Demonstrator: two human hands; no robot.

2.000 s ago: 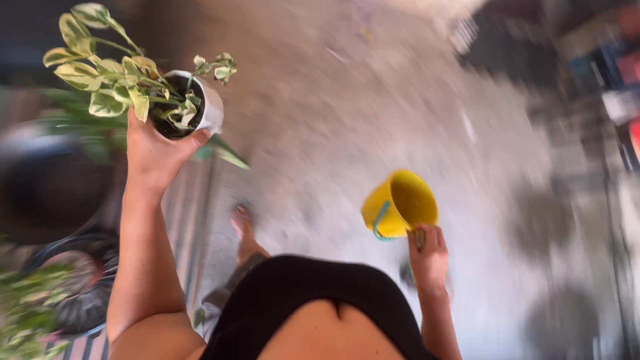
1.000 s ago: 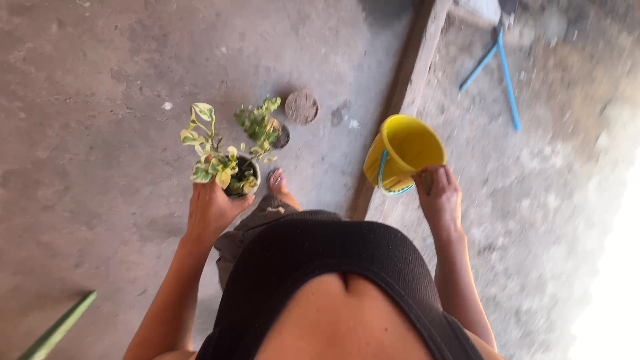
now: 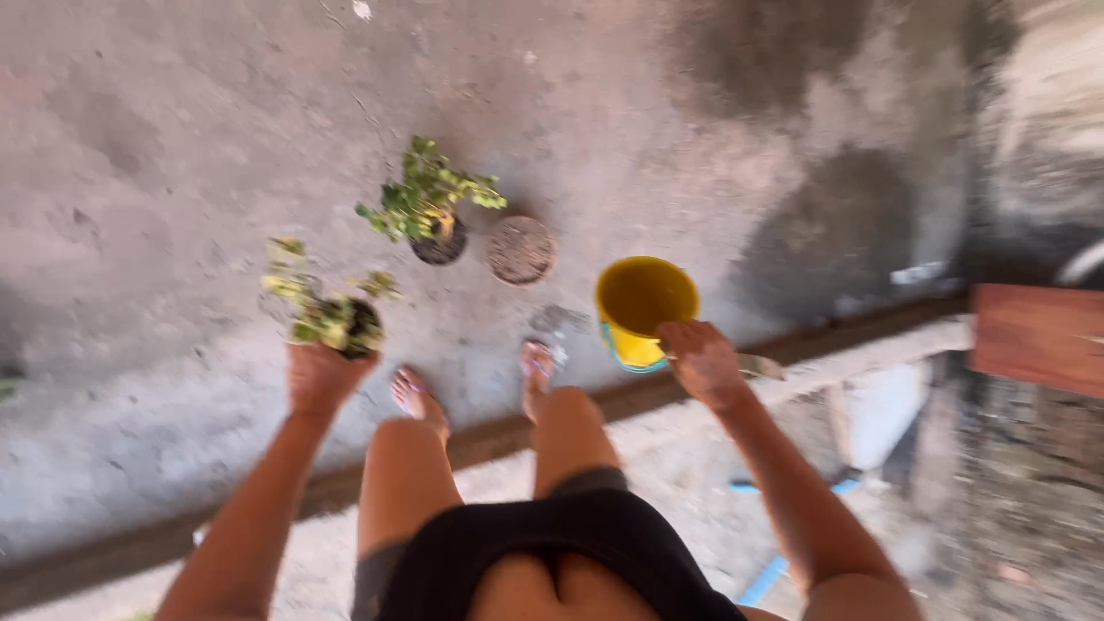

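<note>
My left hand (image 3: 328,373) grips a small pot holding a variegated leafy plant (image 3: 302,302); the pot is mostly hidden by leaves and fingers. With my right hand (image 3: 700,360) I hold the rim of a yellow plastic bucket (image 3: 640,297), tilted so its inside shows, its light-blue handle hanging along the side. On the concrete floor between and beyond my hands stands a green leafy plant (image 3: 423,194) in a dark pot (image 3: 440,245). Just right of it is a round pot filled with soil (image 3: 520,251).
My feet stand on the concrete floor (image 3: 216,172) beside a long raised edge (image 3: 492,435). A reddish-brown board (image 3: 1039,336) lies at the right. Blue pieces (image 3: 766,580) are on the rough ground below right. Dark damp patches mark the floor.
The view has turned and shifted over the floor. The potted plant and the bucket remain in my hands. The two floor pots, seen one second ago near my left hand, now appear between my hands.
</note>
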